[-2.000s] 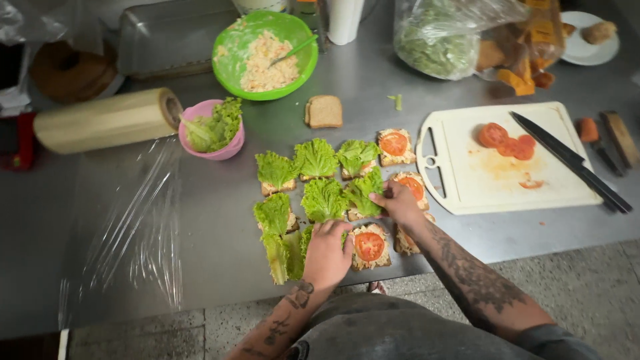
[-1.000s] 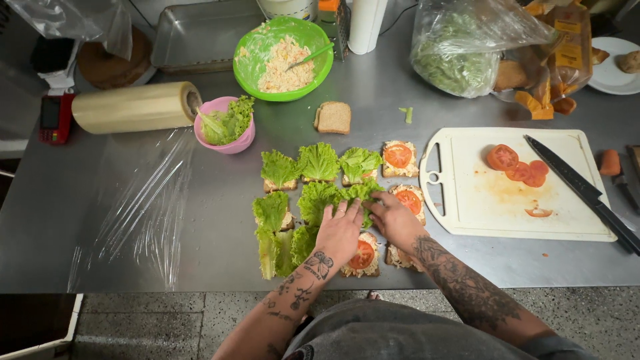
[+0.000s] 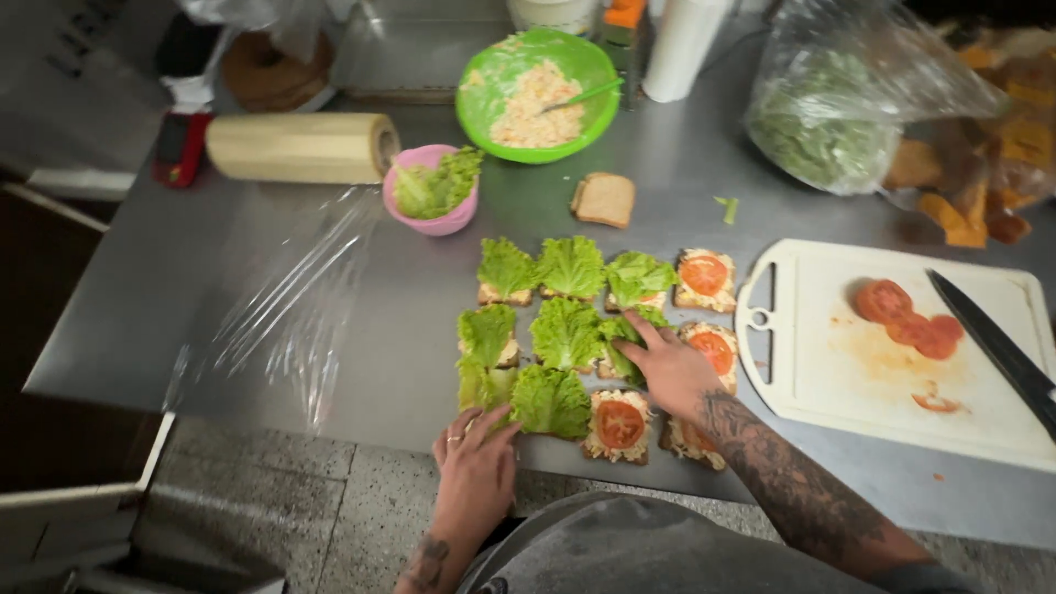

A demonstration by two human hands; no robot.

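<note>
Bread slices with a creamy filling lie in rows on the steel table. Lettuce leaves cover those at left and centre; tomato slices top those at right. My left hand rests its fingers on the lettuce leaf at the lower left corner. With its fingers spread, my right hand touches the lettuce in the middle row, next to a tomato-topped slice. A pink bowl of lettuce and a green bowl of filling with a spoon stand behind.
At right, a white cutting board holds tomato slices and a black knife. Plain bread lies behind the rows. A film roll with loose film lies at left, bagged greens at back right. The table's front edge is near me.
My left hand has moved left and toward me, from the centre of the rows to the lower left leaf. My right hand stays near the middle-row lettuce, its fingers now more spread.
</note>
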